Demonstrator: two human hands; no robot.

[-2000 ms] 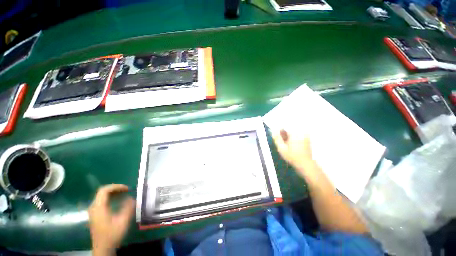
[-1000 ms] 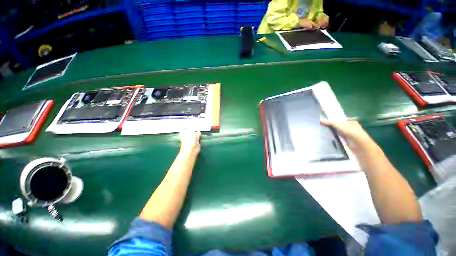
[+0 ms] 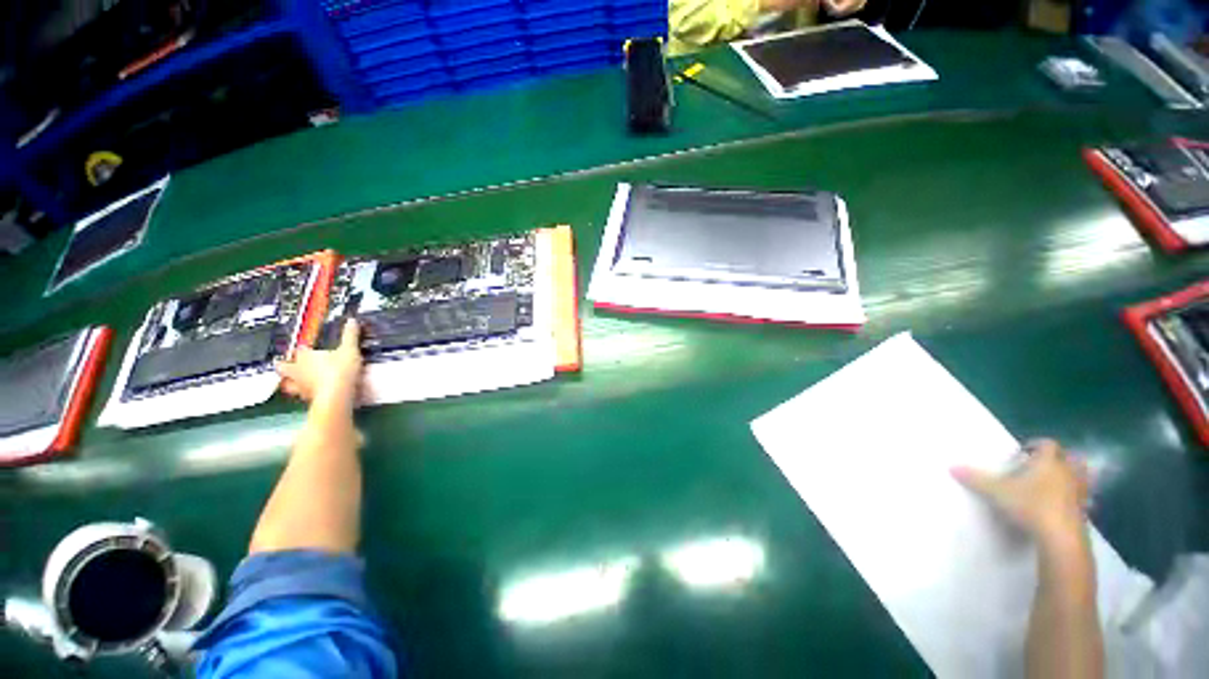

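My left hand (image 3: 328, 371) is at the near left corner of the right-hand open laptop base (image 3: 444, 312), its fingers at the edge beside the neighbouring open base (image 3: 219, 338). Both lie on white sheets and red pads. Whether the fingers grip the edge is unclear. My right hand (image 3: 1041, 491) is on the right part of a white sheet (image 3: 915, 491), fingers bent; its grip is unclear. A closed laptop (image 3: 736, 236), grey cover up, lies on a white sheet and red pad beyond the white sheet.
A round white device (image 3: 117, 590) stands at the near left. More units on red pads lie at the far left (image 3: 47, 385) and right (image 3: 1173, 186). A black object (image 3: 647, 86) and a dark panel (image 3: 833, 60) lie across the bench, by a person in yellow. Clear plastic (image 3: 1180, 617) is lower right.
The closed unit has moved left and away from me, and my right hand has left it for the white sheet. My left hand has moved left along the open bases. The view has shifted.
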